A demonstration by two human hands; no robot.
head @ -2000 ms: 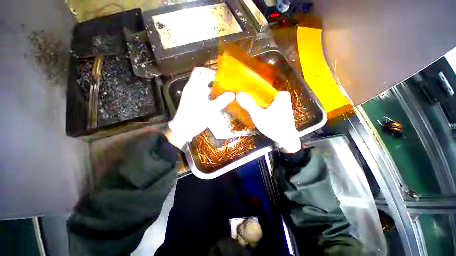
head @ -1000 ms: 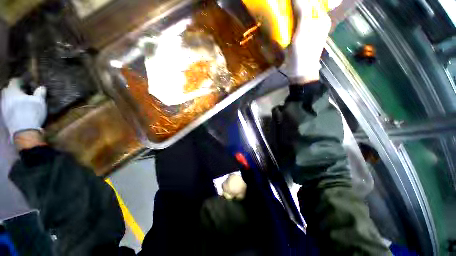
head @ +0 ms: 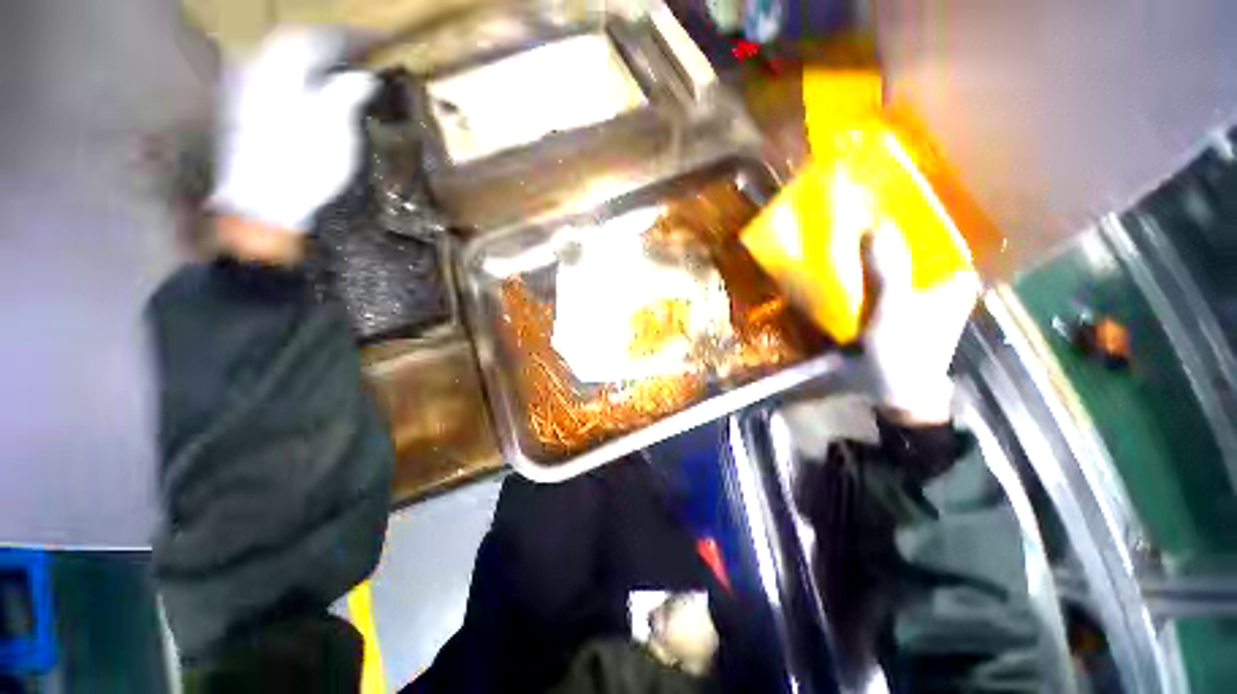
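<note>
My right hand [head: 920,325], in a white glove, grips an orange sheet [head: 828,224] above the right corner of the near steel tray [head: 638,445]. My left hand [head: 288,129], also in a white glove, is blurred over the back of the black dross tray [head: 387,278]. Its fingers point right, and I cannot tell whether it holds anything. The near tray contains copper wire pieces [head: 556,407] with a crumpled white pad [head: 590,319] lying on them.
The solder pot [head: 543,102], with a bright silvery top, is behind the near tray. A yellow-orange strip [head: 841,92] is at the back right, partly behind the sheet. A small wound part [head: 1110,339] lies on the green conveyor belt [head: 1153,407]. A grey panel [head: 82,339] stands at left.
Both hands were together on the orange sheet over the near tray. My right hand has carried the sheet right; my left hand has let go and moved left, then up over the dross tray.
</note>
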